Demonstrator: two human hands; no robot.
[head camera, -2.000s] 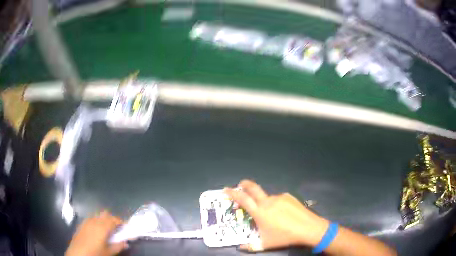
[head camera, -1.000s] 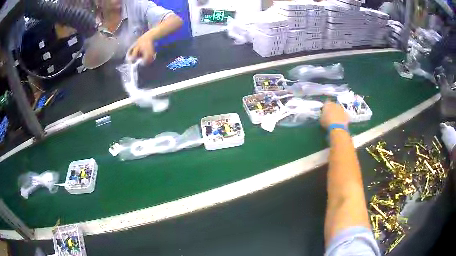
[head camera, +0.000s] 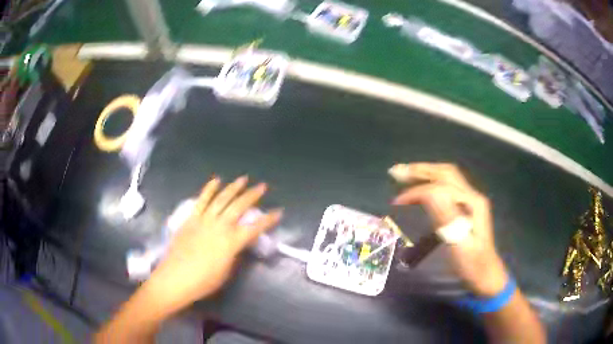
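A white open housing (head camera: 353, 252) lies flat on the dark bench, with coloured wires and metal pieces inside. A brass strip (head camera: 399, 231) lies at its right edge. Its cord runs left to a bagged power cord (head camera: 180, 216). My left hand (head camera: 212, 242) lies over the bag with its fingers spread, hiding part of it. My right hand (head camera: 454, 218), with white finger wraps and a blue wristband, is raised just right of the housing. A dark hand tool (head camera: 422, 251) is in its curled fingers, blurred and partly hidden.
Another housing (head camera: 254, 77) rests against the conveyor's pale rail (head camera: 376, 84), its bagged cord (head camera: 151, 117) trailing left. A yellow tape ring (head camera: 117, 123) lies at left. Brass contacts (head camera: 588, 248) are heaped at far right. More units (head camera: 338, 21) lie on the green conveyor.
The view has swung back down from the conveyor to the bench. My right hand has left a unit on the conveyor and is now beside a housing with a dark tool. My left hand has come into view.
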